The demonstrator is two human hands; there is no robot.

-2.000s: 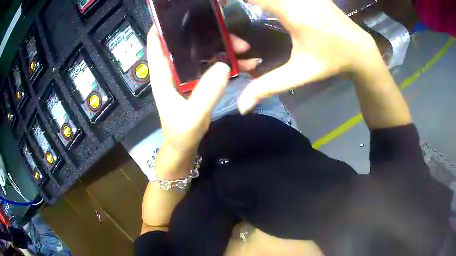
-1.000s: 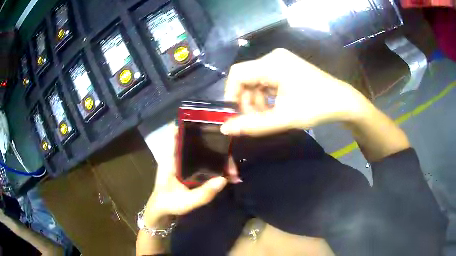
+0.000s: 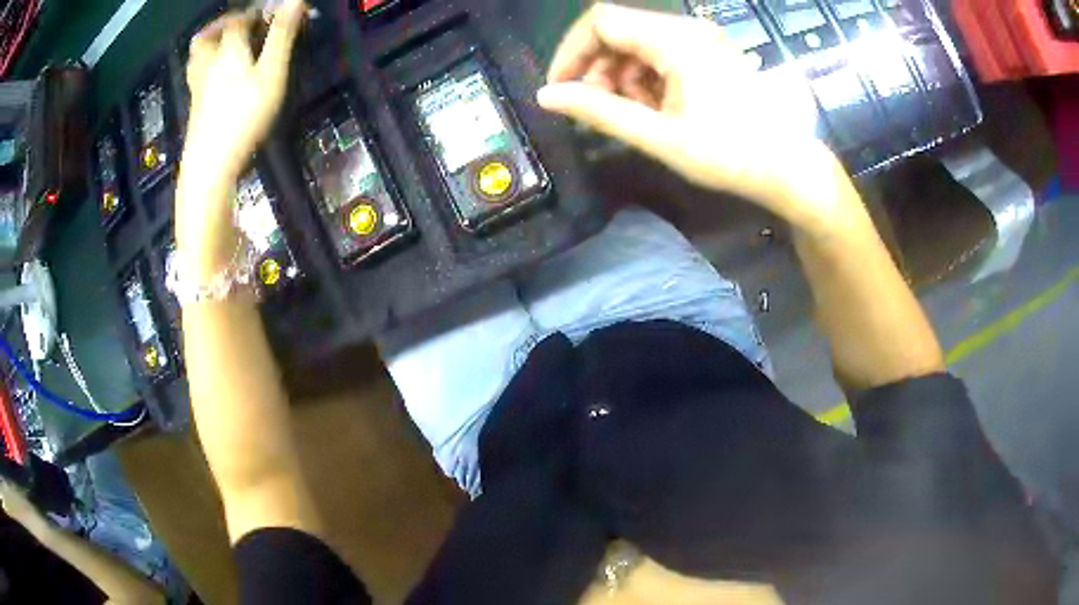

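Note:
My left hand (image 3: 243, 89) is over the upper left part of the black work tray (image 3: 408, 278), fingers reaching to the picture's top edge; whether it holds anything is unclear. My right hand (image 3: 674, 106) hovers right of the tray, fingers curled and thumb near the index finger; no held thing can be made out. Several units lie in the tray pockets with silvery labels and yellow-gold round spots, one at the right end (image 3: 483, 148) and one beside it (image 3: 355, 189). A red-rimmed piece (image 3: 381, 6) is cut off by the top edge.
A clear blister tray (image 3: 882, 71) with dark parts lies beyond my right hand. A red tray (image 3: 1018, 41) is at the top right. A blue cable (image 3: 59, 396) runs at the left. A cardboard box (image 3: 391, 455) is below the bench edge. Another person's arm (image 3: 71, 550) shows at lower left.
The red device unit has left the space before me and is no longer seen in my left hand. My left hand has moved up and left over the tray. My right hand has risen.

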